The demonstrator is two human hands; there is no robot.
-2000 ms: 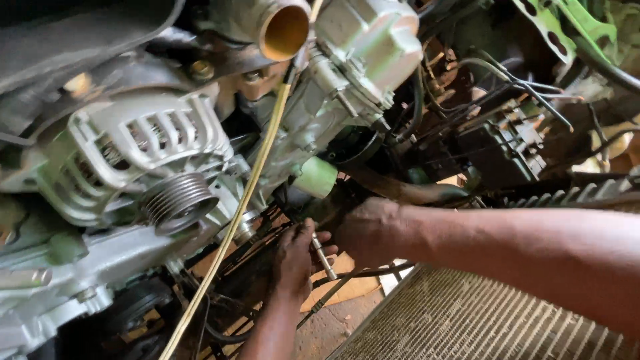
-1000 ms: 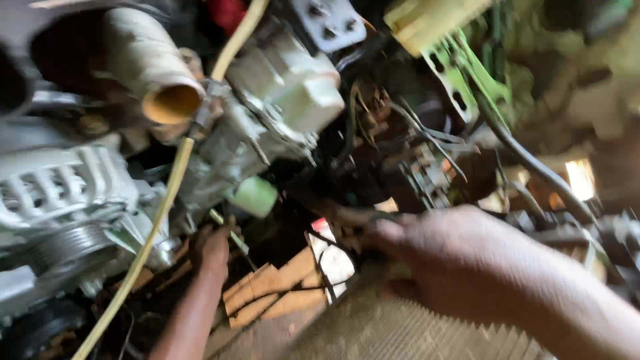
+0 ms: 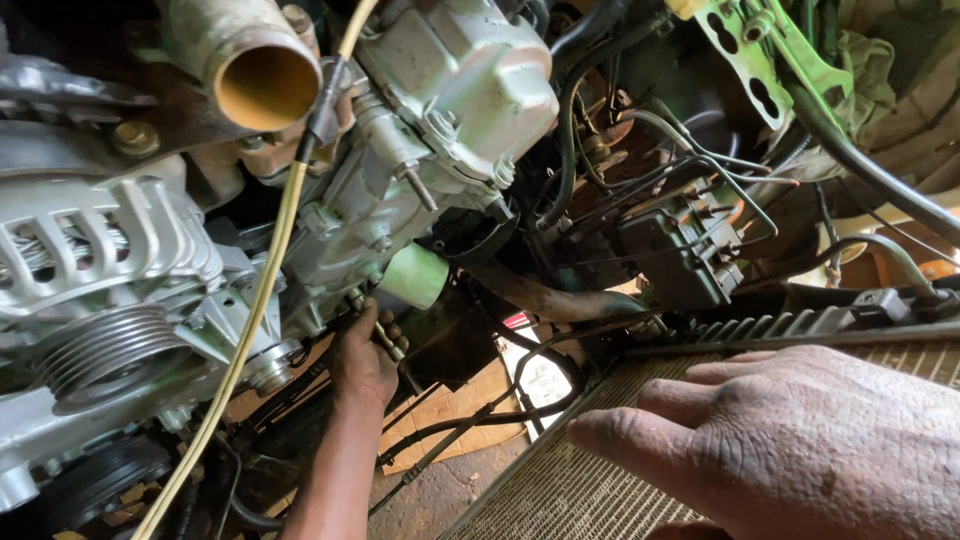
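Note:
Low in the engine bay, my left hand (image 3: 364, 360) is closed around a slim metal tool (image 3: 384, 336), perhaps a socket extension; its upper end meets the underside of the silver engine casing (image 3: 352, 225). Just right of that end is a pale green oil filter or similar cylinder (image 3: 415, 276). My right hand (image 3: 780, 450), back upward and fingers spread a little, is over the radiator core (image 3: 585, 472) with nothing visible in it; its palm is hidden.
At left are the alternator (image 3: 97, 240) and its ribbed pulley (image 3: 112, 356). A yellow cable (image 3: 259, 300) crosses in front. Black hoses (image 3: 480, 420) run below, over cardboard (image 3: 457, 405). An open metal pipe (image 3: 266, 86) juts out above. Metal lines (image 3: 720, 172) bend at right.
My right hand has moved away from beside my left hand, rightward to over the radiator. My left hand remains low at the engine with the metal tool.

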